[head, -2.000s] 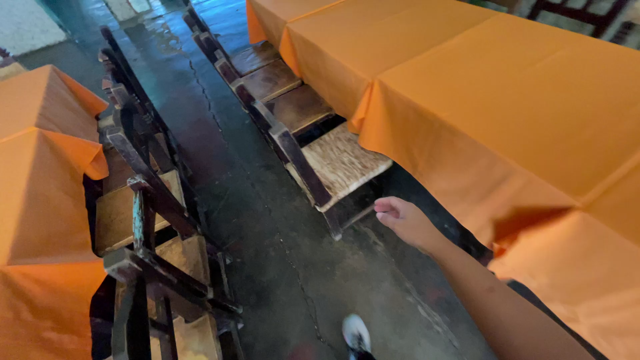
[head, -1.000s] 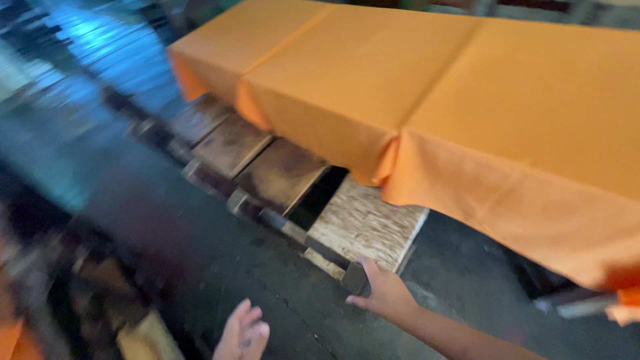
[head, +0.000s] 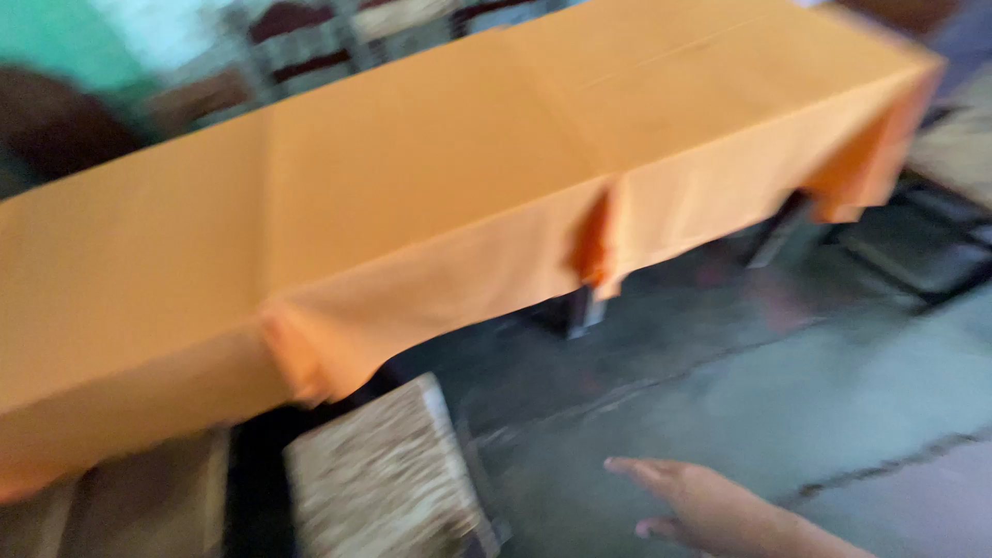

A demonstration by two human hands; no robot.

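My right hand (head: 682, 496) reaches in at the lower right, over the floor, its fingers apart and holding nothing. Left of it, with a gap between, is the worn, pale seat of a wooden chair (head: 387, 473). Long tables under an orange tablecloth (head: 434, 170) run across the view behind the chair, and the cloth hangs down over the near side. Part of a brown wooden seat (head: 147, 496) shows at the lower left, beside the pale one. My left hand is out of the frame. The picture is blurred.
Table legs (head: 581, 310) stand beneath the cloth. At the right edge is another chair (head: 953, 155) with a dark frame. More chairs (head: 298, 43) stand blurred behind the tables. The concrete floor (head: 697, 403) has long cracks.
The view has swung to the right along the tables. My right hand, at the chair's backrest a second ago, is now away from it. My left hand has left the view.
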